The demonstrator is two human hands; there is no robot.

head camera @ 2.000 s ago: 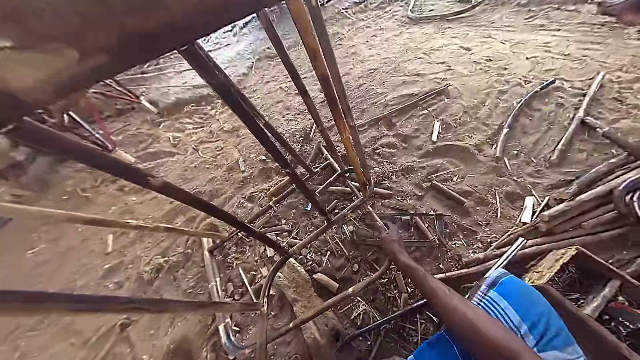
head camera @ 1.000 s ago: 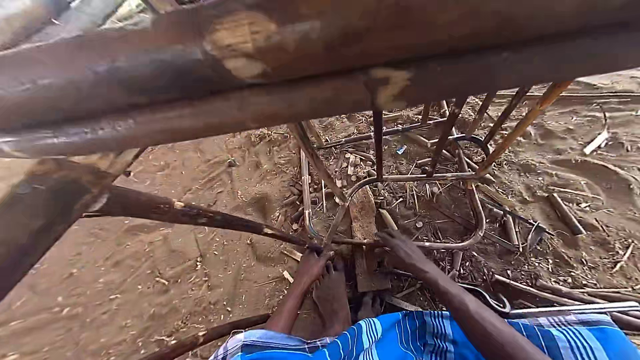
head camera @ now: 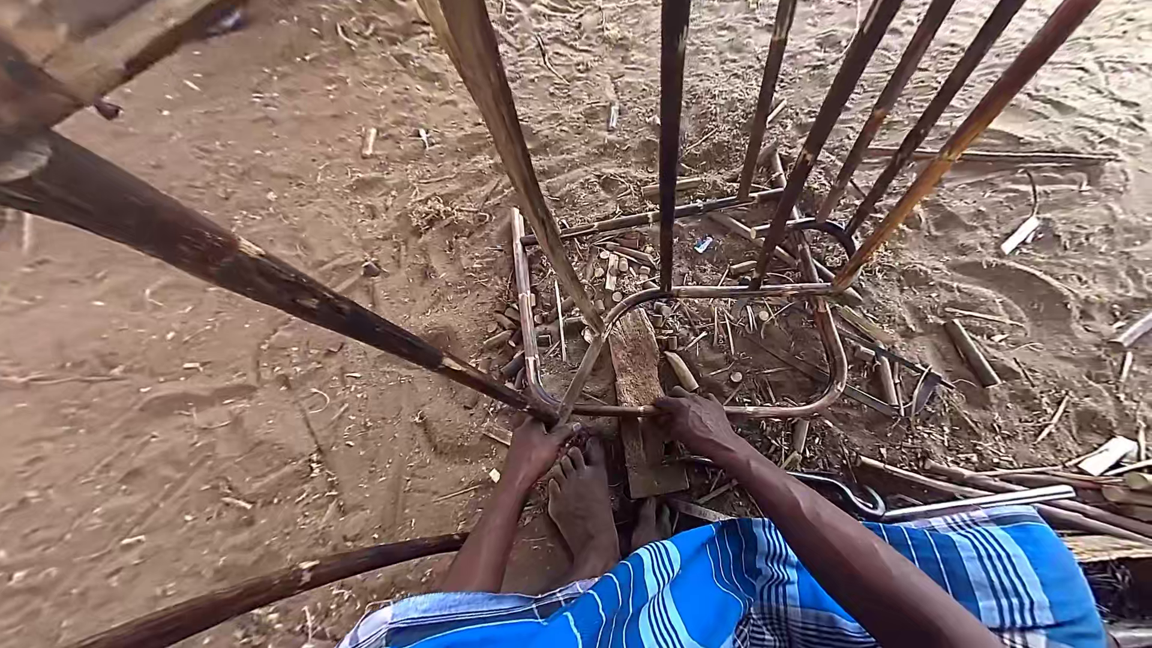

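A bent-cane frame with rounded corners lies low in front of me, joined to several long dark poles that rise toward the camera. My left hand grips its near left corner, where a thick scorched pole and a thinner slanting cane meet the rail. On the near rail, right of a worn wooden board, my right hand is closed round the cane. The fingertips of both hands are partly hidden. My bare foot stands just behind the near rail.
Short cane offcuts litter the sandy ground inside and around the frame. A curved metal hook and a metal rod are by my right knee, beside a heap of canes. A curved pole crosses the lower left.
The view has swung a lot. My left hand, out of view two seconds ago, is at the frame's near left corner. Compared with one second ago, both hands keep about the same places on the near rail.
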